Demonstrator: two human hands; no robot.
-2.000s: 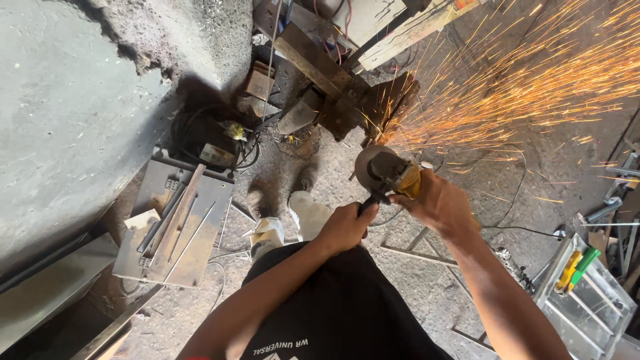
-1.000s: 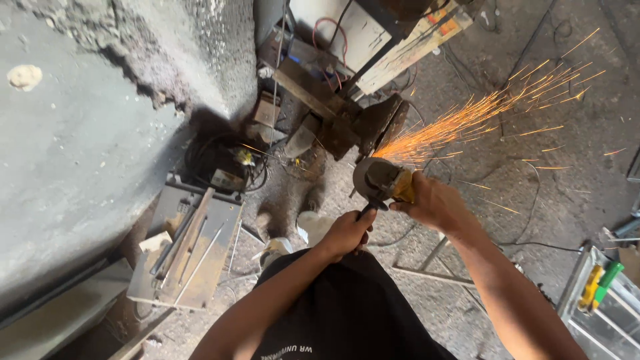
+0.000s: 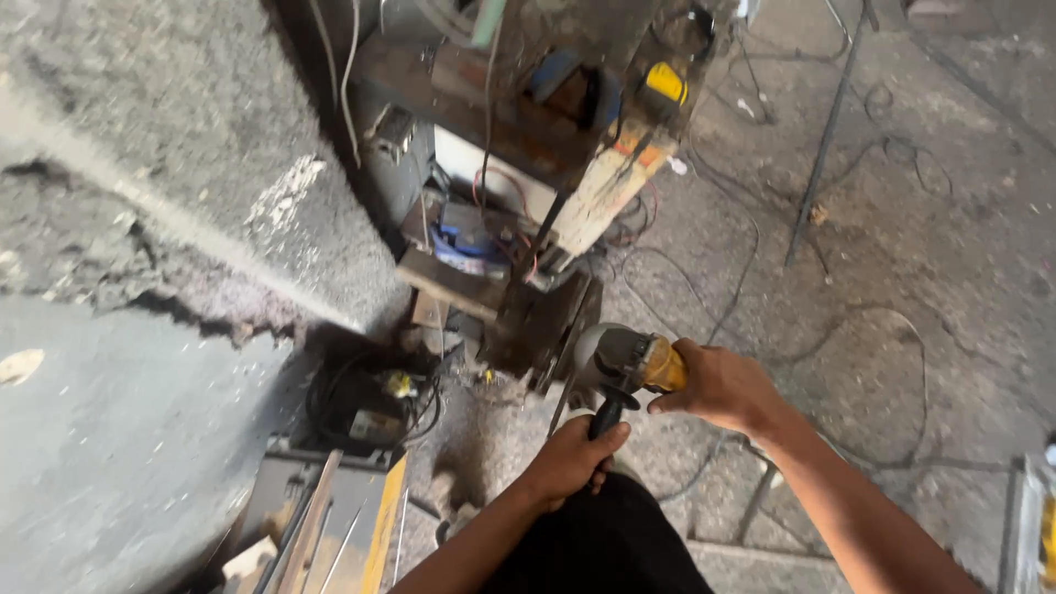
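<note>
An angle grinder [image 3: 631,359] with a yellow and black body is held between my two hands. My left hand [image 3: 577,462] is wrapped around its black side handle [image 3: 610,414]. Around the yellow body my right hand [image 3: 718,388] is closed. The round disc [image 3: 596,342] points left, beside the dark metal of a vise or clamp-like fixture [image 3: 544,322]; whether they touch I cannot tell. No sparks show. A thin metal piece [image 3: 563,404] hangs below the fixture, near the disc.
Metal bars lie on a box [image 3: 272,495] at the lower left. A rough concrete wall [image 3: 206,165] fills the left side. Above the fixture stands a cluttered workbench [image 3: 528,82]. Cables [image 3: 920,371] loop over the floor at right, near a metal frame [image 3: 767,549].
The orange sparks seen in both earlier frames are gone. Both hands still hold the grinder. The view has shifted, showing more of the bench.
</note>
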